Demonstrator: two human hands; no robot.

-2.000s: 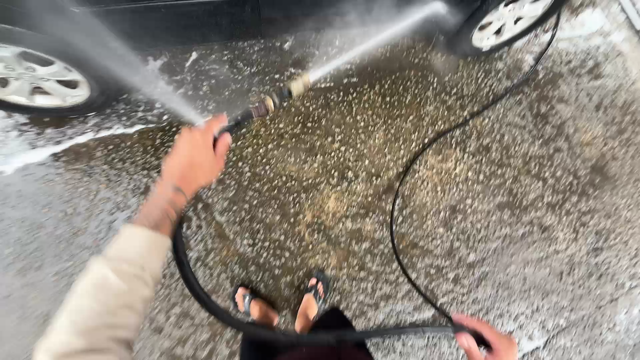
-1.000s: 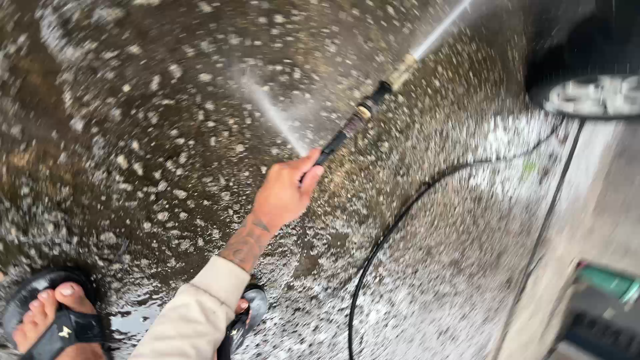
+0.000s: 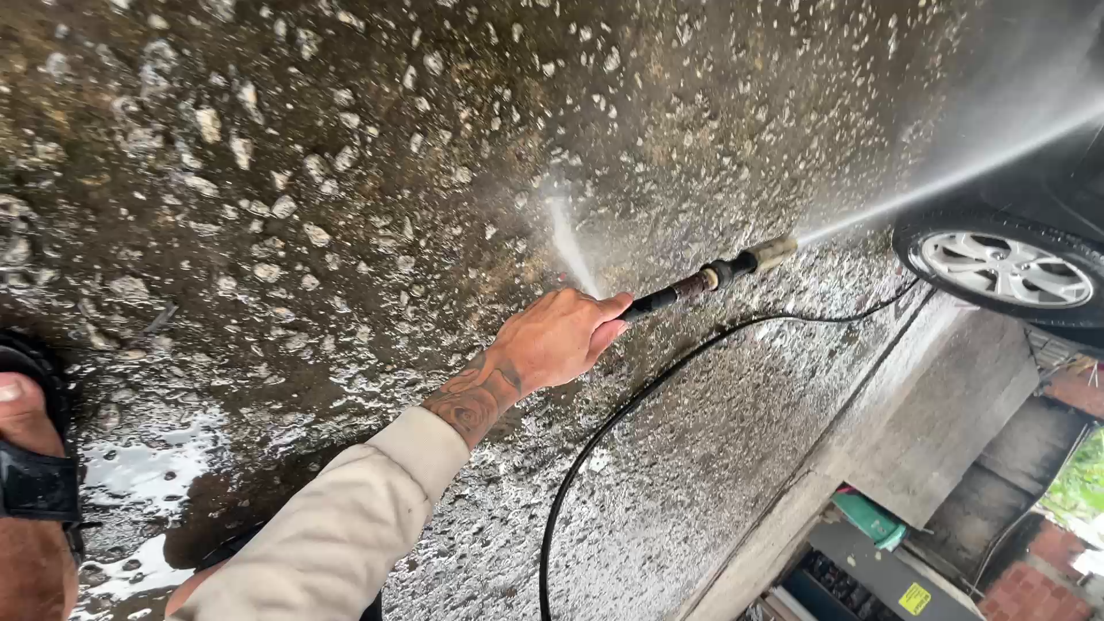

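Note:
My left hand (image 3: 561, 336), at the end of a tattooed wrist and a light sleeve, is closed around the black rear part of a spray wand (image 3: 729, 271). A water jet (image 3: 914, 197) leaves its pale nozzle towards a dark car (image 3: 1065, 185) at the right. A second, shorter spray (image 3: 571, 246) shows just above my hand. Below the wand, a thin black hose (image 3: 595, 444) curves over the ground towards the car's wheel (image 3: 1005, 269). My right hand is out of view.
Wet, rough ground (image 3: 345, 172) with puddles surrounds my sandalled foot (image 3: 34, 448) at the left. At lower right are a concrete ledge (image 3: 940, 414), a green object (image 3: 869, 517), a grey box-like object with a yellow label (image 3: 914, 597) and red bricks (image 3: 1026, 586).
The view has swung and tilted strongly. My right hand, on the hose two seconds ago, has left the view. My left hand keeps hold of the spraying wand throughout.

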